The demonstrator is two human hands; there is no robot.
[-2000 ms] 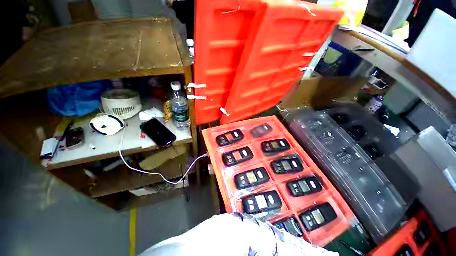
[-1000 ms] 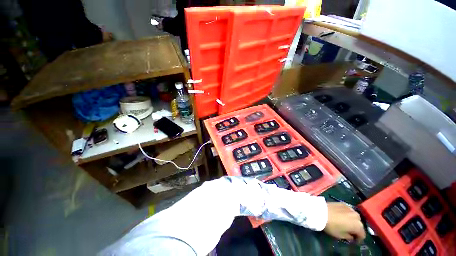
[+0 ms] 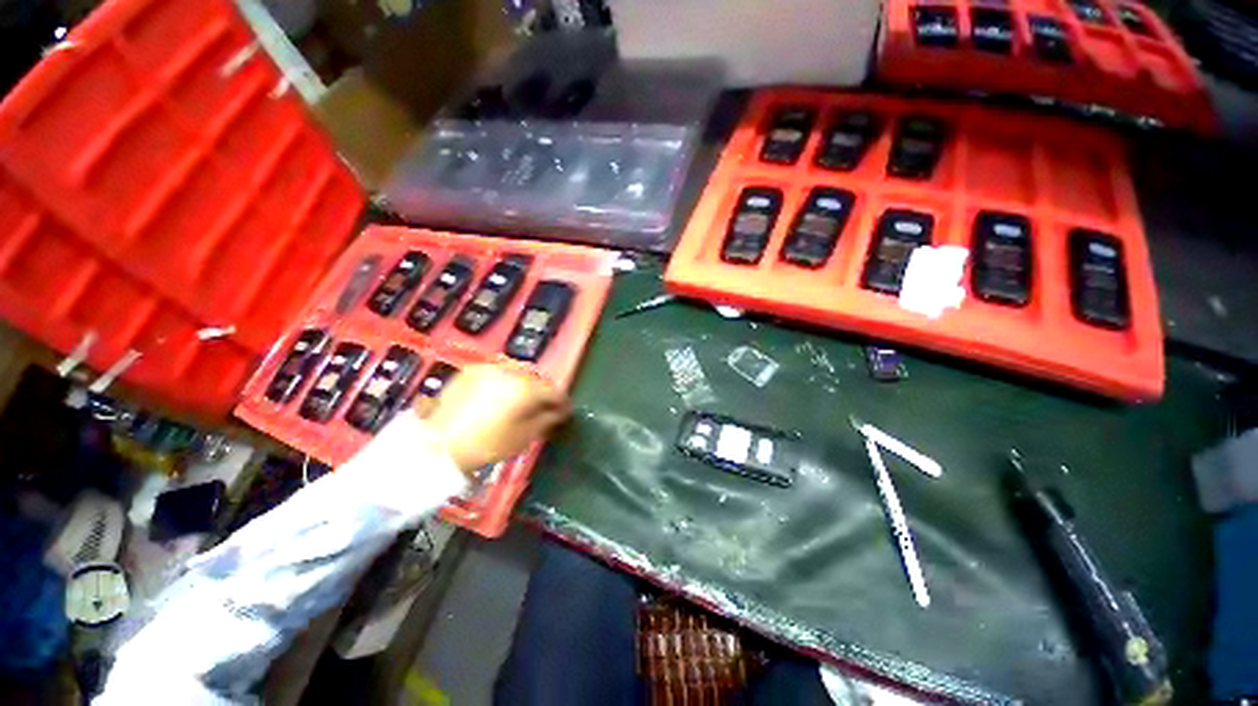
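My left hand (image 3: pixel 497 414) is over the near right part of the left red tray (image 3: pixel 577 324), its fingers bent down near the tray's edge. It partly covers a black phone (image 3: pixel 436 386); whether it holds anything is hidden. My right hand is not in view. A black phone part with white patches (image 3: pixel 735 448) lies on the dark green mat (image 3: pixel 649 490), right of my hand, with nothing touching it. Other black keypad phones (image 3: pixel 493 294) lie in the left tray's compartments.
Another red tray (image 3: pixel 911 315) with phones stands behind the mat. On the mat lie a dotted sheet (image 3: pixel 686 372), a clear window (image 3: pixel 752 364), a small dark square (image 3: pixel 884 363), thin white sticks (image 3: pixel 900 531) and a black screwdriver (image 3: pixel 1090 593). Clear trays (image 3: pixel 552 173) stand behind.
The view has turned right and down, bringing the whole mat into sight. My left hand has gone from the mat between the trays to the left red tray.
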